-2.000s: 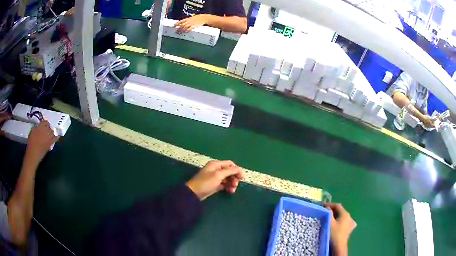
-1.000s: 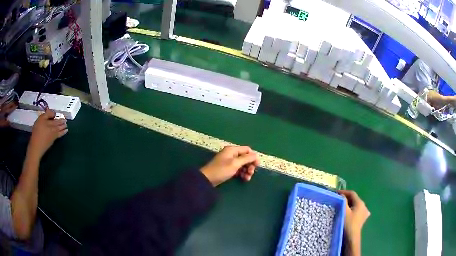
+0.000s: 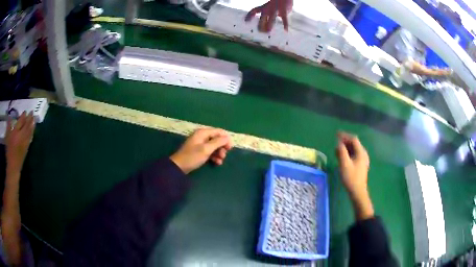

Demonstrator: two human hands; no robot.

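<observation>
My left hand [image 3: 203, 148] is loosely curled, palm inward, over the pale yellowish strip [image 3: 156, 121]; nothing shows in it, but its fingertips may hide something small. My right hand [image 3: 354, 162] is raised over the green surface, right of the parts tray, a little blurred, with a gap between thumb and fingers and nothing visible in it. The blue parts tray [image 3: 324, 219] lies between and below my hands. It holds many small grey pellets [image 3: 293, 214]. Neither hand touches the tray.
White power strips [image 3: 177, 70] lie side by side on the belt, with bundled cord [image 3: 96, 47] at their left. Another strip [image 3: 429, 208] lies at right. A person's hand [image 3: 271, 14] is over strips at the top; another [image 3: 20, 136] is at left. A metal post [image 3: 58, 57] stands at left.
My right hand has left the tray's side and moved up and away. The view has shifted. A person's hand and long white strips now show at the top, in front of the stack.
</observation>
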